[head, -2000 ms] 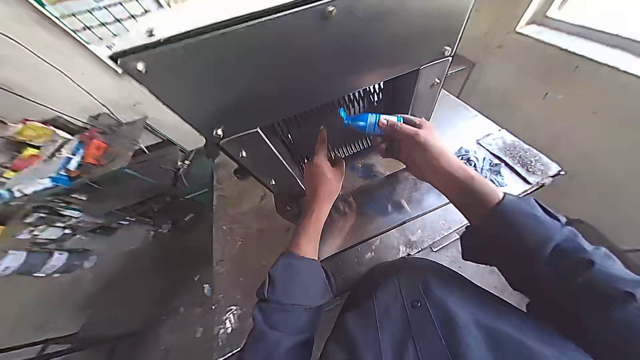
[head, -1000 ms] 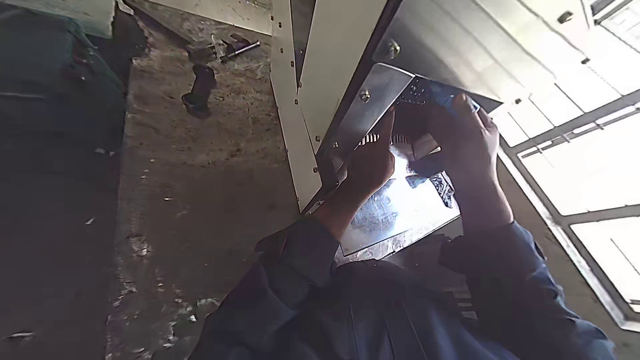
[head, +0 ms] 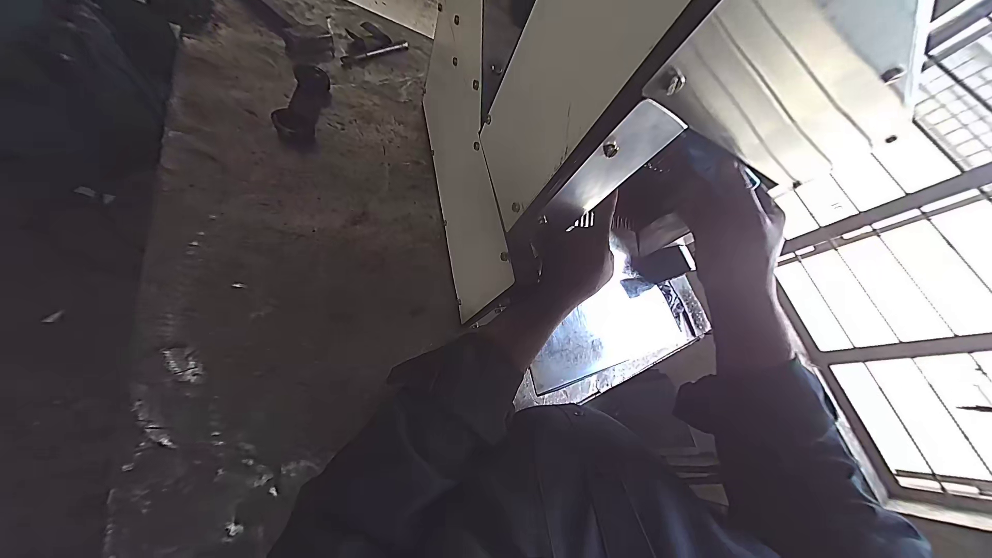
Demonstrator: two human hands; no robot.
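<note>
Both hands reach into the opening of a metal machine housing with bolted panels (head: 577, 101). My left hand (head: 577, 260) is at the lower left of the opening, beside a bright metal bracket (head: 628, 155) with a bolt; its fingertips are hidden in shadow. My right hand (head: 732, 221) is raised at the right side of the opening, its fingers curled around something blue (head: 717, 159), mostly hidden and dark. Between the hands a few metal comb-like teeth (head: 581, 222) show. Below them a shiny metal plate (head: 597, 333) reflects strong light.
A worn bench or floor surface (head: 310, 232) spreads at the left, with a dark cylindrical fitting (head: 302, 105) and a metal bolt or rod (head: 376, 53) on it. A barred window (head: 891, 287) stands at the right. Small dark pieces (head: 678, 306) lie beside the shiny plate.
The view has turned strongly since the oldest frame. There, my right hand held a blue bottle in plain sight and my left index finger pointed into the opening; now both hands are deeper in shadow.
</note>
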